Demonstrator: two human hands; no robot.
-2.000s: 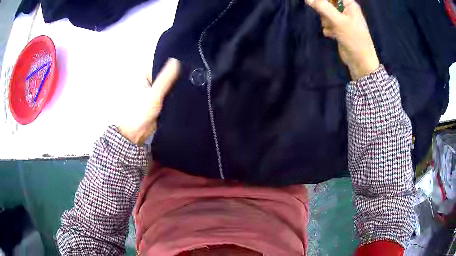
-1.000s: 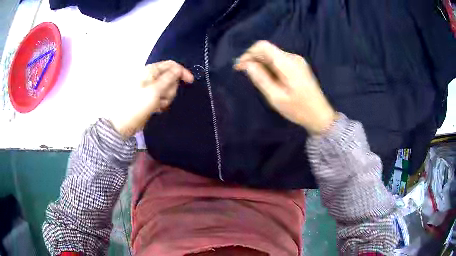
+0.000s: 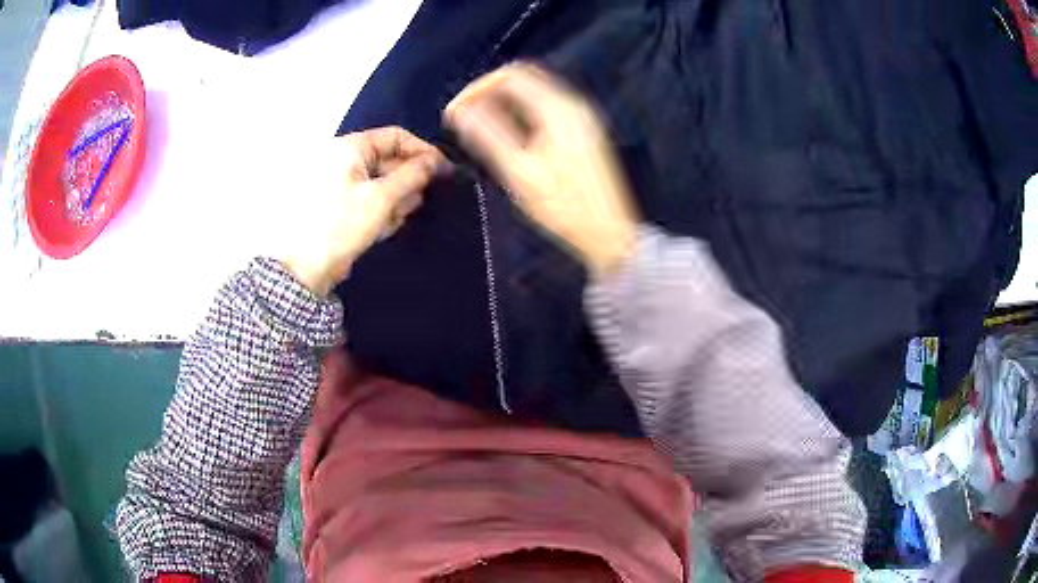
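A dark garment [image 3: 728, 228] lies over the table and hangs over its front edge. A pale chain-like line [image 3: 492, 285] runs down it. My left hand [image 3: 381, 194] has thumb and forefinger together on the garment, pinching it beside the upper end of the visible line. My right hand [image 3: 546, 159] is just right of those fingertips, above the garment, fingers curled and blurred. Whether it holds a needle or thread cannot be seen. The small round disc seen earlier beside the line is hidden around my fingertips.
A red dish [image 3: 46, 171] with small clear pieces and a blue V-shaped item stands on the white table [image 3: 216, 228] at the left. Another dark cloth [image 3: 228, 17] lies at the back left. Plastic bags and packs [image 3: 945, 467] are at the lower right, beyond the garment.
My right hand came from the upper right down and left to beside my left fingertips. My left hand moved onto the garment by the disc, which my hands now cover.
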